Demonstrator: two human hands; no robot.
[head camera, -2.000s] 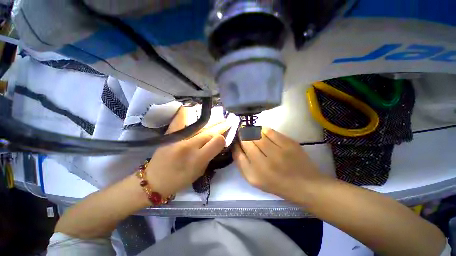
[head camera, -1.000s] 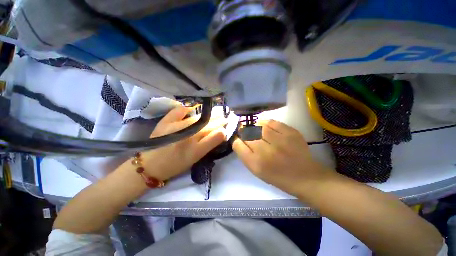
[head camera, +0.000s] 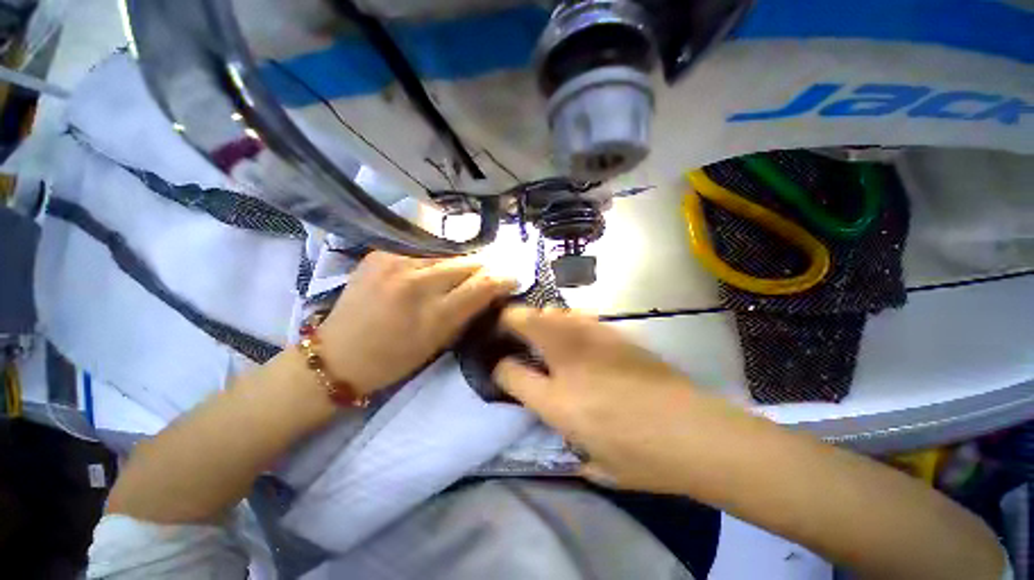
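Note:
The garment's pale panels (head camera: 147, 283) with dark herringbone strips lie left of the needle area, and a pale part (head camera: 414, 442) hangs over the table's front edge. A dark herringbone part (head camera: 482, 360) lies between my hands. My left hand (head camera: 397, 312) presses on the cloth just left of and below the presser foot area, its fingertips in the bright light. My right hand (head camera: 601, 391) holds the dark part between thumb and fingers, close to the left fingertips. The needle tip is lost in glare.
The white sewing machine head (head camera: 454, 113) with blue stripe spans the top. Scissors with a yellow loop (head camera: 737, 278) and a green loop rest on dark herringbone scraps (head camera: 799, 357) at the right. A curved shiny bar (head camera: 244, 153) crosses the upper left. The wearer's lap is below the table edge.
My right hand has moved down and left, away from the presser foot. The pale part now shows over the table edge below my hands. The view has shifted.

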